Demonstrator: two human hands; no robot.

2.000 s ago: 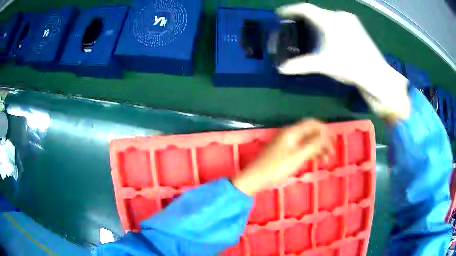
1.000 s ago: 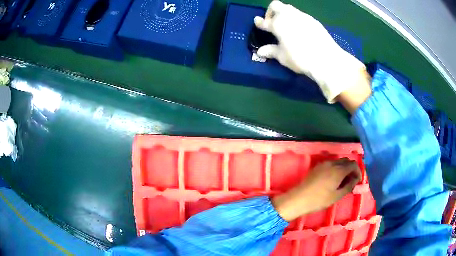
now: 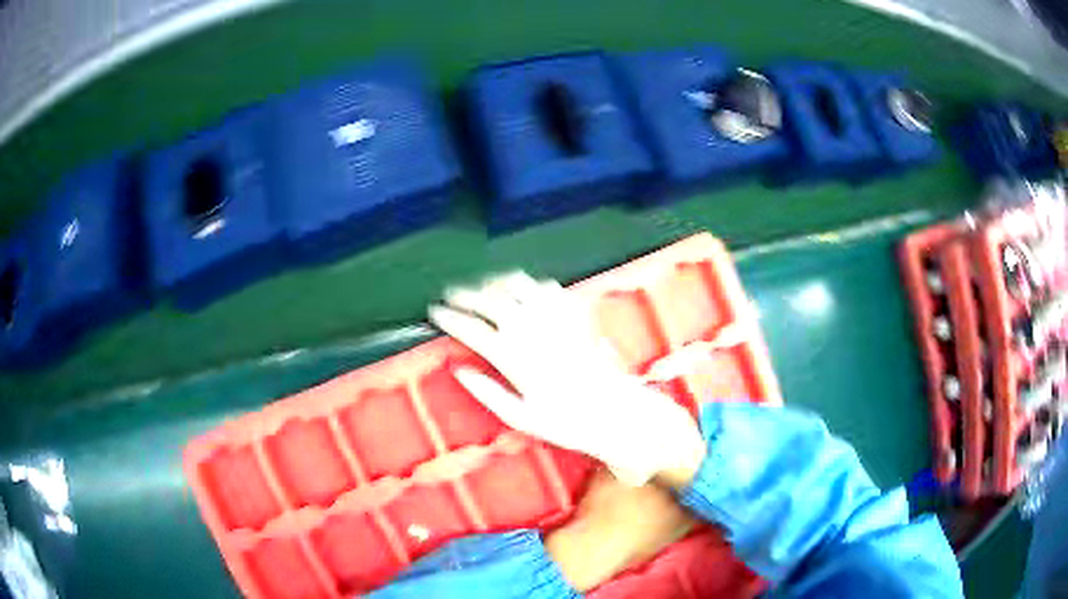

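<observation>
The blister tray (image 3: 322,515), red-orange with square pockets, lies tilted on the bench; the pockets I see look empty. My right hand (image 3: 574,386), in a white glove, is over the tray with fingers apart and nothing seen in it. My left hand (image 3: 621,527), bare, is lower on the tray; my right hand and wrist cover its fingers, so its hold is hidden. Beyond the tray, a box base (image 3: 515,158) holds a dark watch (image 3: 562,119) in its recess. A box lid (image 3: 351,164) with a pale logo is to its left. The picture is blurred.
More dark blue boxes stand in a row on the green belt (image 3: 469,263). A metal-rimmed watch (image 3: 747,108) lies on a box (image 3: 673,129); another round watch (image 3: 908,110) is further right. Stacked red trays (image 3: 954,351) with watches stand on the right. White crumpled material (image 3: 21,567) is at left.
My right hand has left the box and come down over the tray. The view has turned right, bringing the metal-rimmed watches and stacked trays into sight. The tray appears more tilted.
</observation>
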